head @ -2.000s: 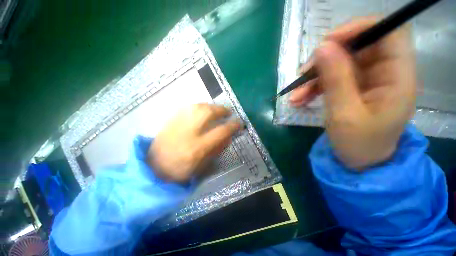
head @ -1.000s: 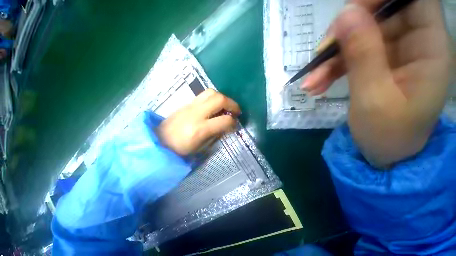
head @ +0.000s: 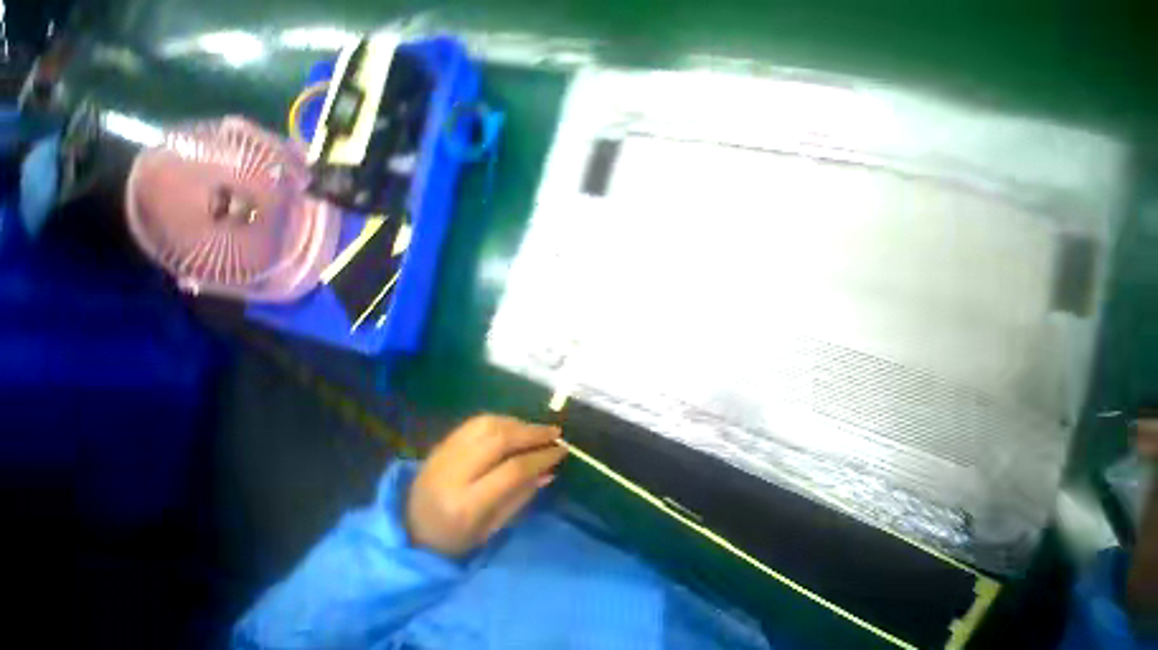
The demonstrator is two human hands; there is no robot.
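Note:
A silver laptop bottom cover (head: 813,267) lies on shiny bubble wrap (head: 1092,152), with dark rectangles near two corners and a vent band at its lower right. The black liner sheet with pale yellow borders (head: 775,514) lies along the near edge, partly under the wrap. My left hand (head: 483,480) pinches the left end of the liner sheet between thumb and fingers. My right hand (head: 1147,508) is cut off by the right edge and blurred, so its grip is unclear. The tweezers are not visible.
A blue parts bin (head: 438,241) stands at the left on the green bench (head: 508,140), holding a black and cream packet (head: 356,108), black and yellow sheets and a yellow ring. A pink fan (head: 229,210) stands at the bin. A blue loop hangs on its edge.
The view has swung left, bringing the bin and fan into sight. My left hand has left the cover's edge and taken hold of the liner sheet. My right hand has moved to the picture's edge.

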